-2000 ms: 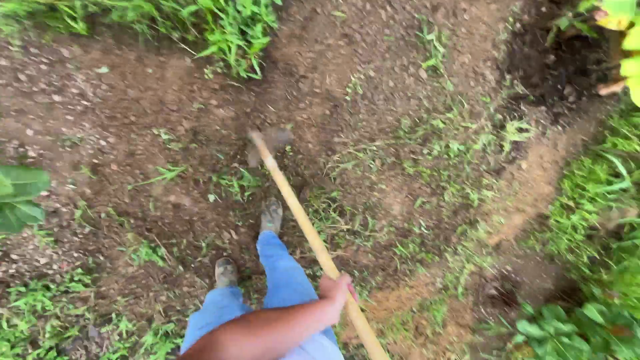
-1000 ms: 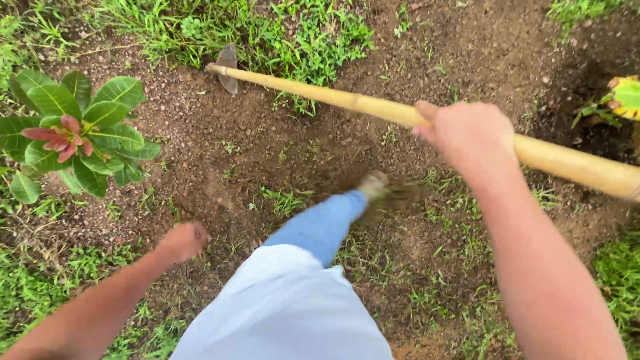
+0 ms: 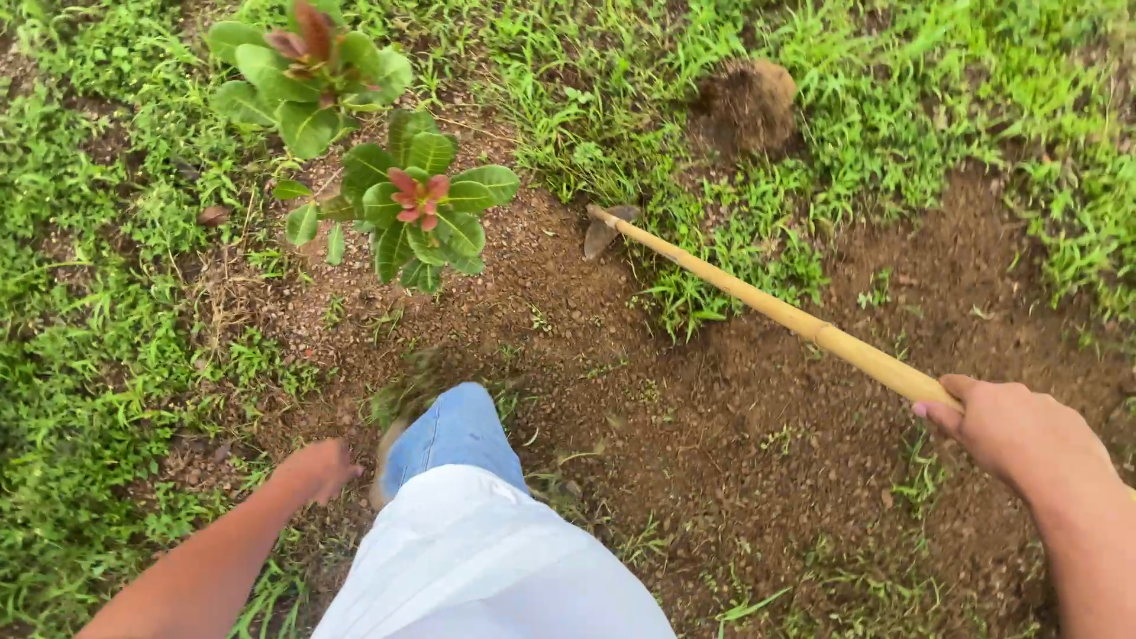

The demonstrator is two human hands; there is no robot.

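My right hand [image 3: 1003, 426] grips the bamboo handle of a hoe [image 3: 781, 315] at the right. The handle slants up and left to the metal hoe blade [image 3: 603, 232], which is by the edge of a grass patch. My left hand [image 3: 321, 470] hangs at the lower left above the ground, holding nothing that I can see; its fingers are blurred. Up and left of the blade stands a young plant with broad green leaves and reddish top leaves [image 3: 417, 200].
A second leafy shoot [image 3: 311, 75] rises behind the first. Green weeds [image 3: 106, 293] cover the left side. A brown mound or stone [image 3: 750, 102] lies in the upper grass [image 3: 870, 106]. Loose reddish soil [image 3: 710, 426] spreads in front of me, around my jeans leg [image 3: 457, 435].
The view has shifted toward the leafy plant. Two seconds ago one hand showed on the handle near my legs; now my right hand holds it out to the right. My leg has moved.
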